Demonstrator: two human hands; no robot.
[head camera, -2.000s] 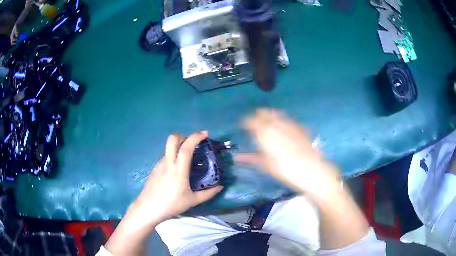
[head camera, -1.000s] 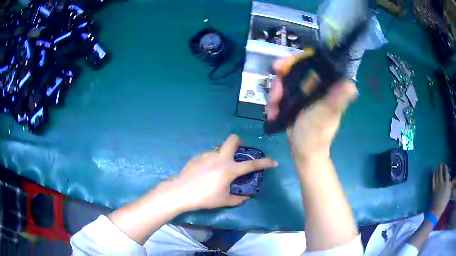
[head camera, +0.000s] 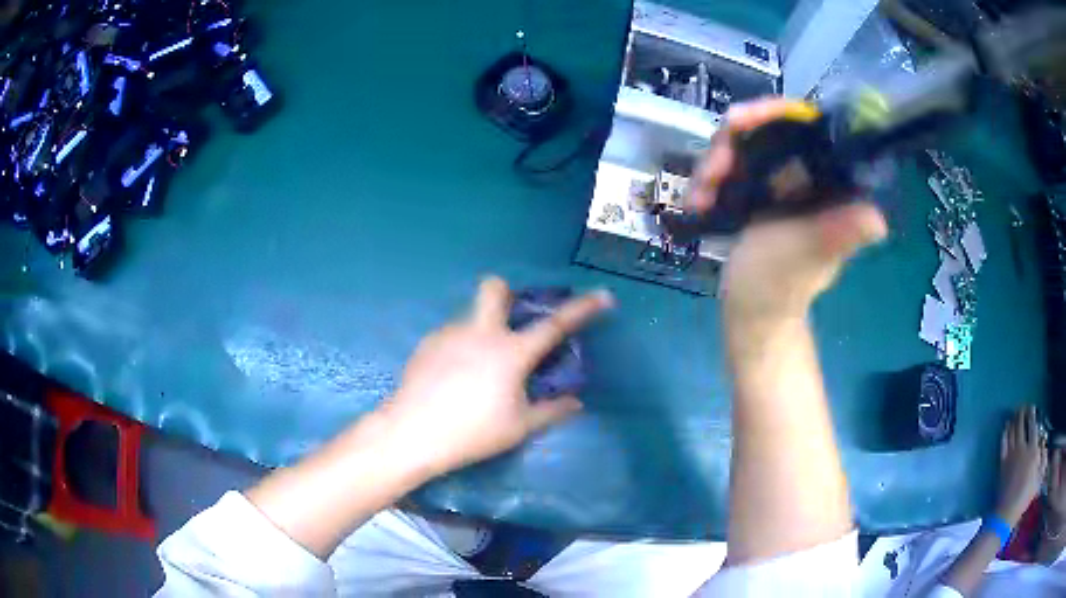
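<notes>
A black speaker housing (head camera: 559, 364) lies on the green mat in front of me, blurred and partly covered by my fingers. My left hand (head camera: 473, 380) rests on and around it, with fingers spread over its face and the thumb at its near side. My right hand (head camera: 786, 222) is raised at the screw feeder's right and grips the black electric screwdriver (head camera: 795, 164), which has a yellow band. The tool's bit is near the feeder's front, too blurred to place exactly. The white metal screw feeder (head camera: 610, 187) stands beyond the housing.
A round black unit (head camera: 526, 89) with a looped cable lies left of the feeder. A heap of part-assembled units (head camera: 140, 175) is at far left. Circuit boards (head camera: 939, 318) and a separate speaker unit (head camera: 935, 403) are at right. Another person's hand (head camera: 1023, 467) is at the right edge.
My right hand took hold of the screwdriver and now holds it by the feeder. My left hand stays at the housing, now over its face. The camera view has shifted.
</notes>
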